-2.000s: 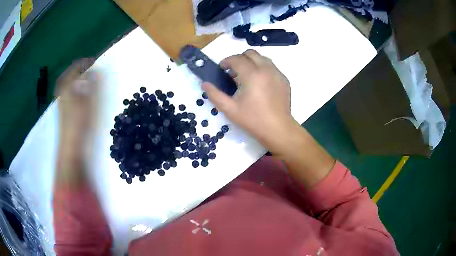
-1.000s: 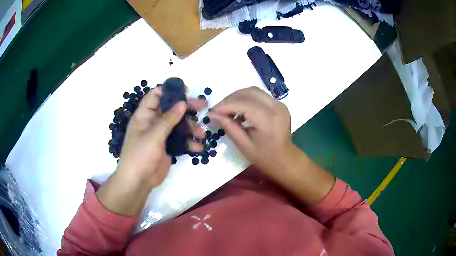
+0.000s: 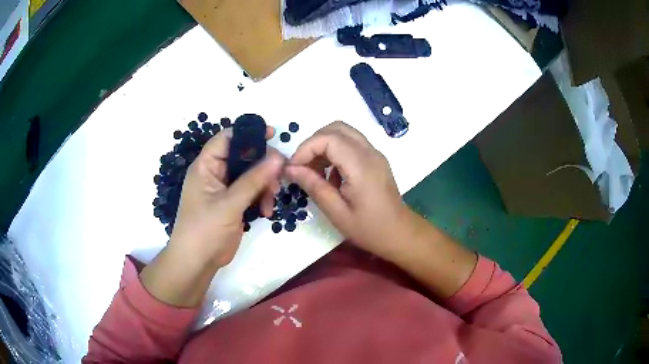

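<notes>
My left hand grips a black elongated housing upright over the heap of small black discs. My right hand is beside it with thumb and index finger pinched together at my left thumb tip; whether a disc is between them cannot be seen. The hands hide part of the heap and the lower end of the housing. Another black housing with a pale round spot lies on the white sheet beyond my right hand.
More black housings lie farther back, near a housing pile on a white liner. Flat cardboard is at the far edge. An open carton stands at right. A clear plastic bag is at lower left.
The housing from my right hand now lies on the sheet. My left hand has come in from the left with a housing. In the last second my right fingers have moved to my left thumb.
</notes>
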